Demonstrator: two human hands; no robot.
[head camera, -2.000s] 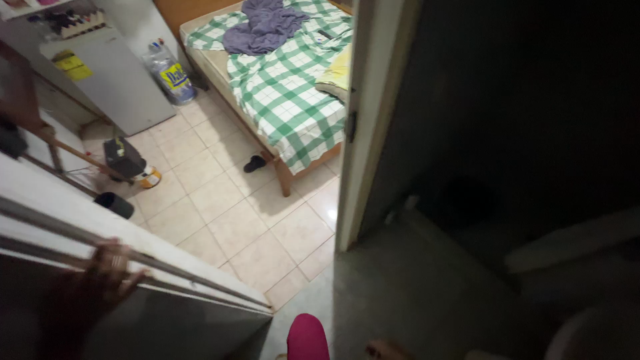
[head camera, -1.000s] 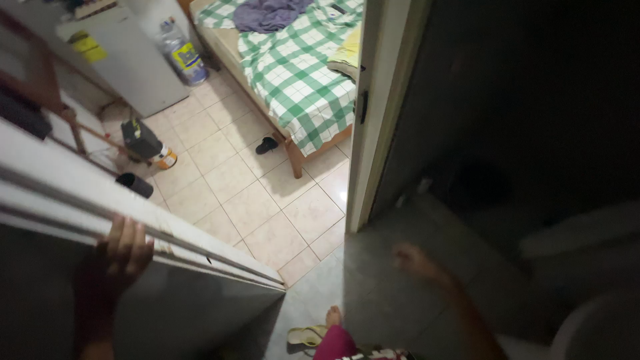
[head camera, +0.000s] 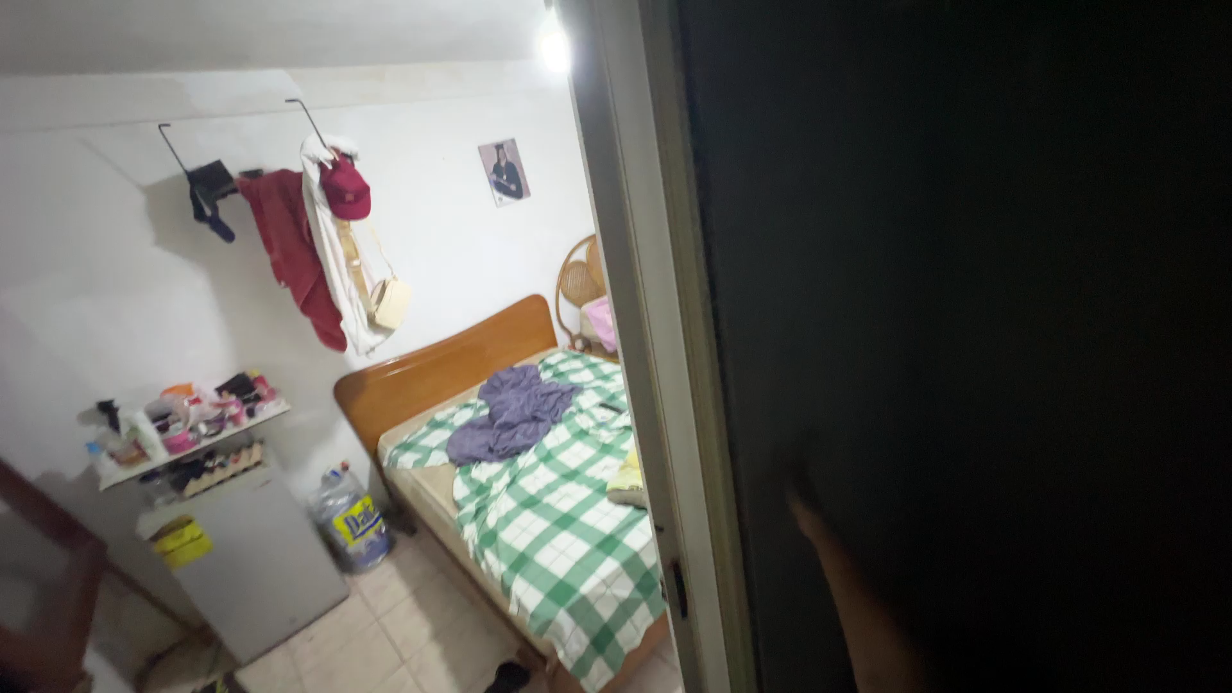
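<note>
My right hand is raised in front of the dark wall, to the right of the pale door frame; it is dim and blurred, and whether it touches anything cannot be told. My left hand is out of the picture. Beyond the frame stands a bed with a wooden headboard, a green and white checked sheet and a crumpled purple cloth on it.
A small grey refrigerator stands left of a large plastic bottle, below a shelf crowded with toiletries. Red cloth, a red cap and a cream bag hang on the wall. A bulb glows above.
The view has tilted up from the floor to the wall. My left hand, on the edge of the door a second ago, has left the picture. My right arm now shows against the dark wall.
</note>
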